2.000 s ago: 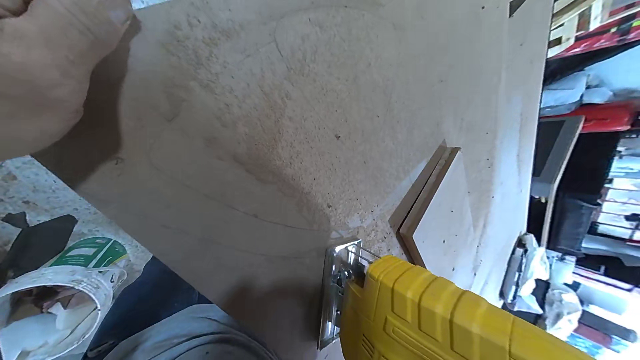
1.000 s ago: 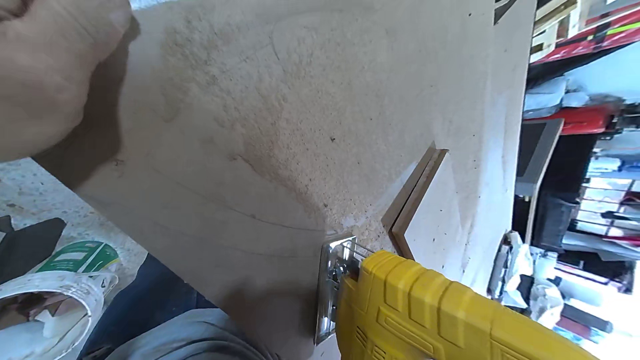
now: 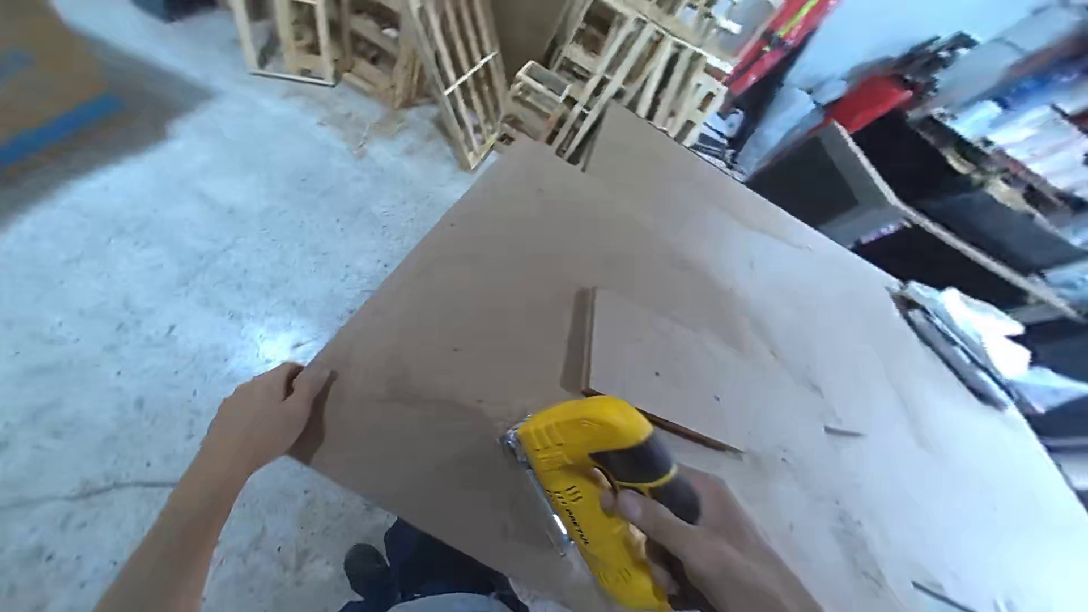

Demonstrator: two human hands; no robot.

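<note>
My right hand (image 3: 680, 527) is wrapped around the handle of a yellow and black Pretul jigsaw (image 3: 586, 484). The jigsaw's metal base plate rests on or close to a large brown fiberboard sheet (image 3: 476, 280); its blade cannot be made out. At the sheet's left edge, my left hand (image 3: 272, 412) grips the board, thumb on top and fingers partly hidden by the edge. Just beyond the jigsaw, a smaller rectangular board piece (image 3: 663, 357) lies on the surface.
Wooden pallets and frames (image 3: 459, 68) stand on the concrete floor (image 3: 195, 238) beyond the sheet. Dark shelving (image 3: 918, 212) is at the right, beside white wrapped items (image 3: 977, 331) near the surface's far edge. Thin scraps (image 3: 844, 432) lie on the right side of the surface.
The view has swung and widened a lot. My right hand, not visible before, is now in sight on the jigsaw. The dusty board area and the white bucket seen earlier are out of view.
</note>
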